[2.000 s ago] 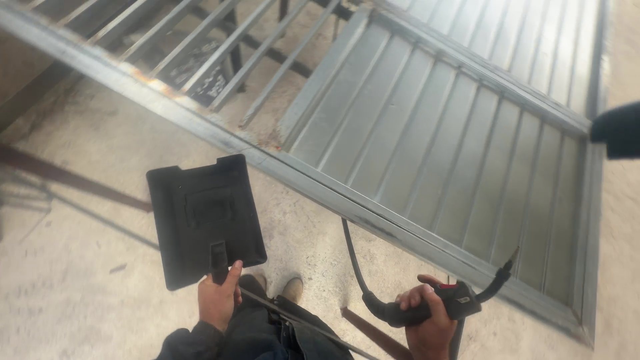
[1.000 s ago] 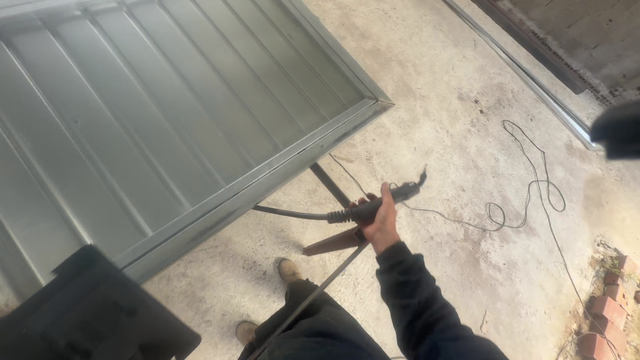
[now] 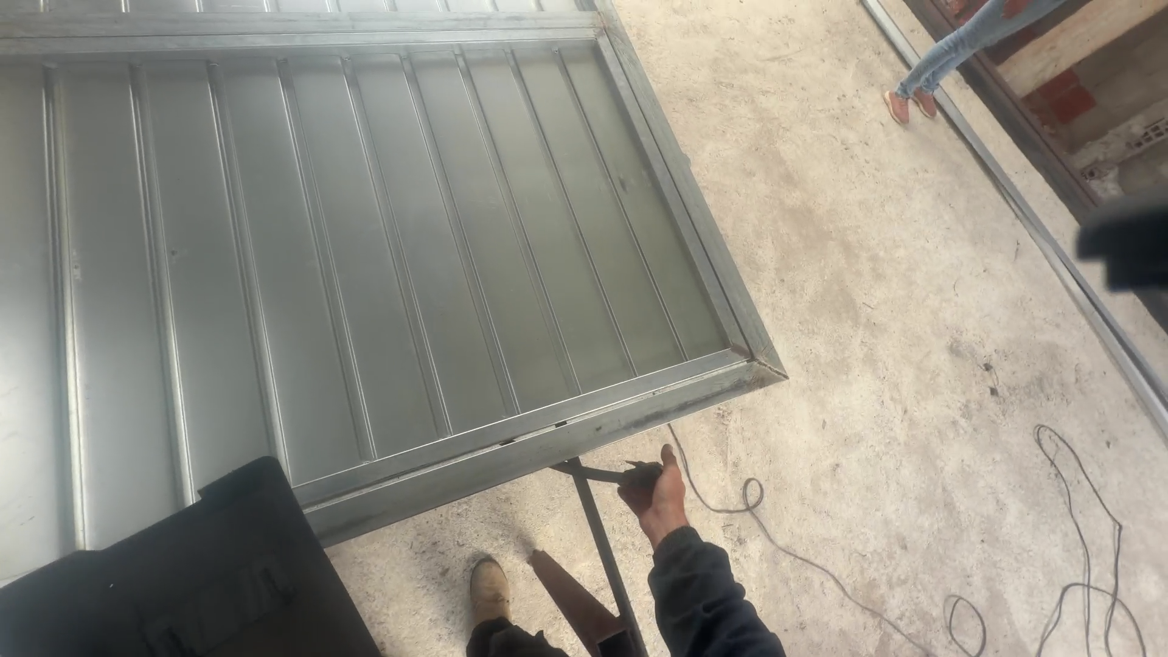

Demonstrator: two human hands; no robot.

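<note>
My right hand (image 3: 659, 497) is closed around the black handle of a welding torch (image 3: 641, 473), just below the near edge of a galvanized metal frame (image 3: 584, 429). The torch's dark cable runs left from it under the frame edge. Ribbed sheet-metal panelling (image 3: 392, 246) fills the frame. A black handheld welding shield (image 3: 182, 584) covers the lower left and overlaps the frame's edge. My left hand is out of view.
Dark and rust-brown steel supports (image 3: 575, 593) stand near my boot (image 3: 490, 589). A thin cable (image 3: 821, 568) loops over the concrete floor. Long metal profiles (image 3: 1031, 219) lie at the right, beside another person's legs (image 3: 954, 55). A blurred dark object (image 3: 1127, 242) juts in at right.
The view has shifted along the frame to its corner. The shield has come up close at the lower left, and my left hand has left the view. Another person's legs have appeared.
</note>
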